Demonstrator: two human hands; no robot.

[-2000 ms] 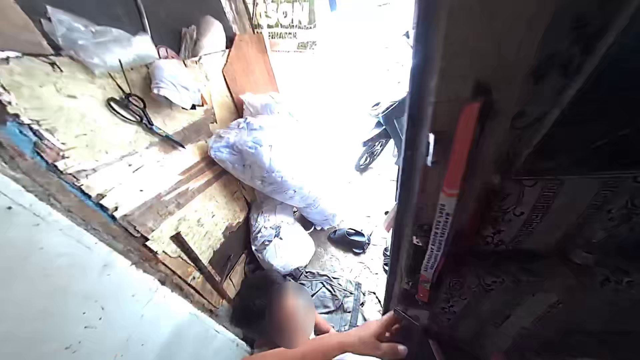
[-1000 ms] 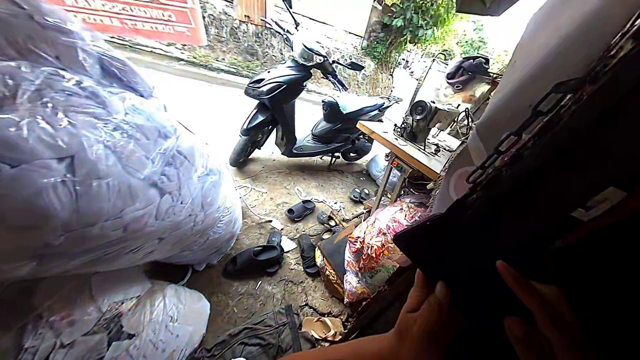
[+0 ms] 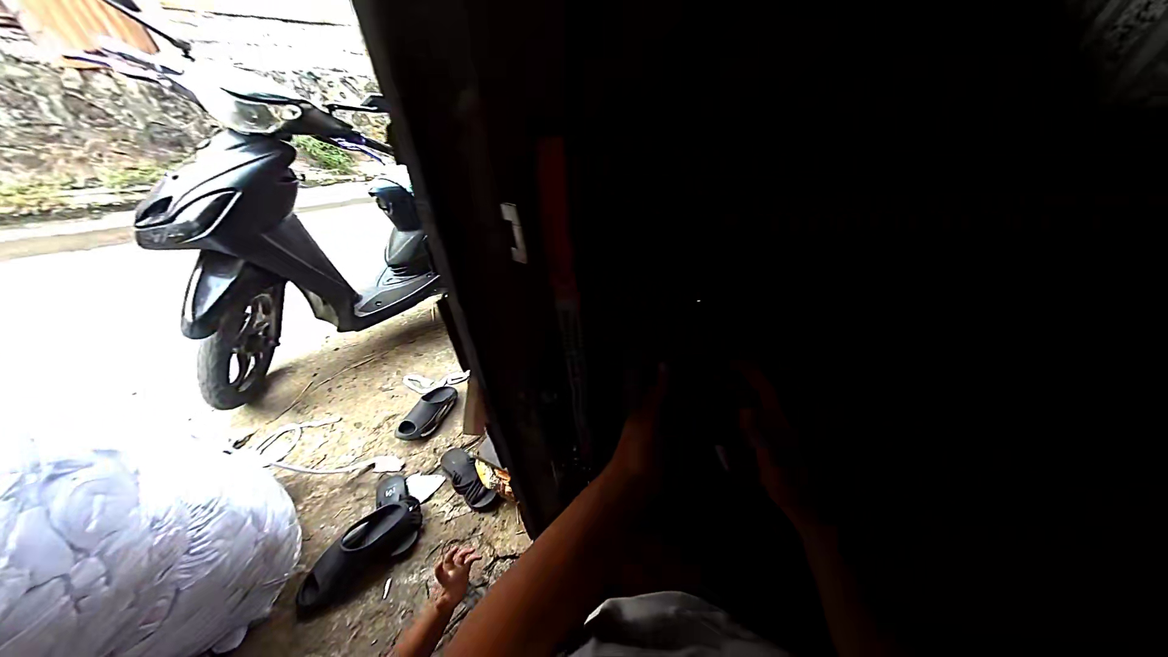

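In deep shadow at the lower centre, my left hand [image 3: 646,433] is raised close to a dark door [image 3: 474,237]. To its right is my right hand [image 3: 768,438], also dim, with the fingers pointing up. Whether either hand touches or holds anything cannot be made out. A red strip [image 3: 554,210] and a small pale metal piece [image 3: 514,233] show on the dark surface above them. Another person's small hand [image 3: 454,577] reaches up at the left of my left forearm, with its fingers spread.
Outside stands a dark motor scooter [image 3: 237,201]. Black slippers [image 3: 360,547], another black slipper [image 3: 426,412] and a white cord [image 3: 310,467] lie on the rough ground. A large plastic-wrapped white bundle [image 3: 146,547] fills the lower left.
The view has swung far. My hands, at a dark edge one second ago, are now deeper in shadow. The sewing machine seen then is out of sight, and another person's hand has appeared.
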